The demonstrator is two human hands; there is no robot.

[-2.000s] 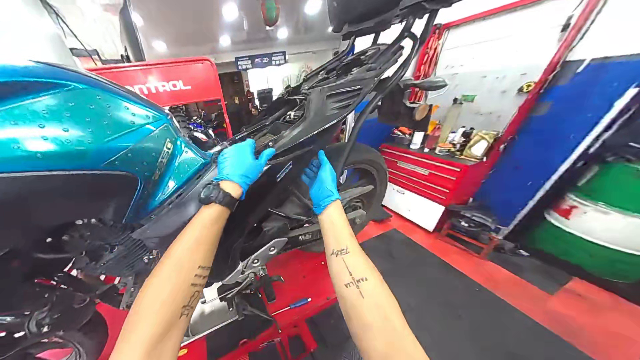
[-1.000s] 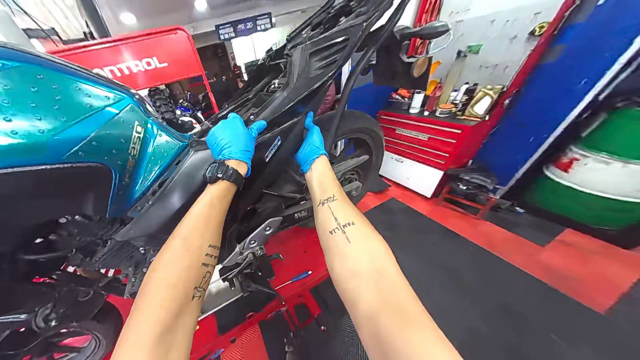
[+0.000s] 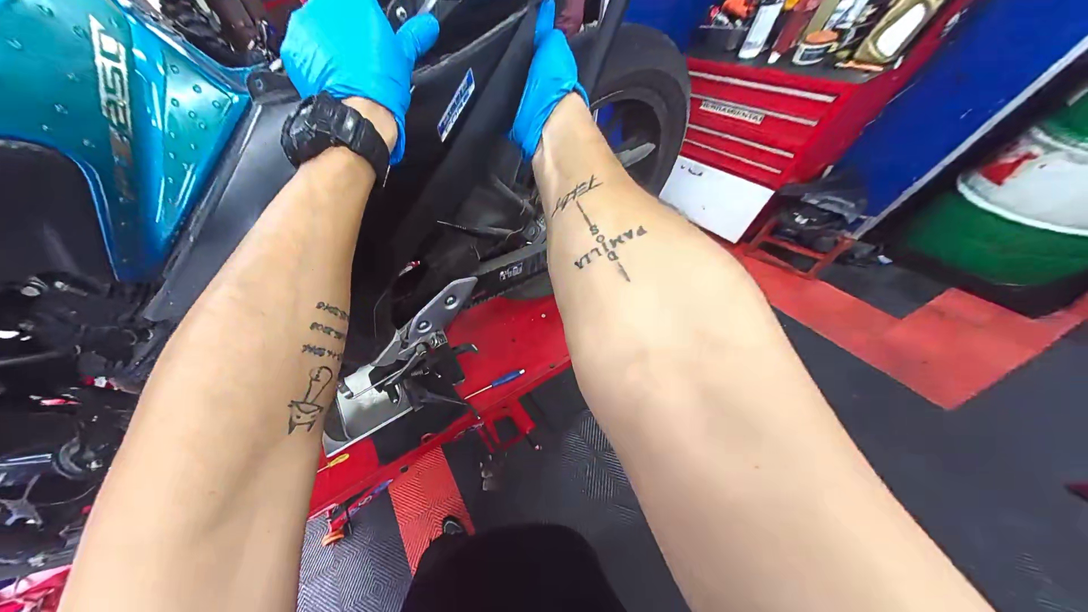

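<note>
My left hand (image 3: 353, 64), in a blue glove with a black watch at the wrist, grips the front part of a black side panel (image 3: 442, 157) below the motorcycle's seat area. My right hand (image 3: 548, 85), also gloved in blue, is at the rear edge of that panel, its fingertips cut off by the top of the view. The teal fairing (image 3: 183, 127) lies to the left of my left hand. Behind my right hand is the rear wheel's tire (image 3: 667, 102). A metal footrest bracket (image 3: 433, 319) sits below the panel.
The motorcycle stands over a red lift (image 3: 510, 340), on which a blue-handled tool (image 3: 495, 383) lies. At the right are a red tool cabinet (image 3: 756, 115) with bottles on top and a green and white drum (image 3: 1003, 212). Black and red mats cover the floor.
The view has tilted down, so the hands now show at its top edge. Both hands remain at the black panel, and the right hand's fingers are higher along it than two seconds ago.
</note>
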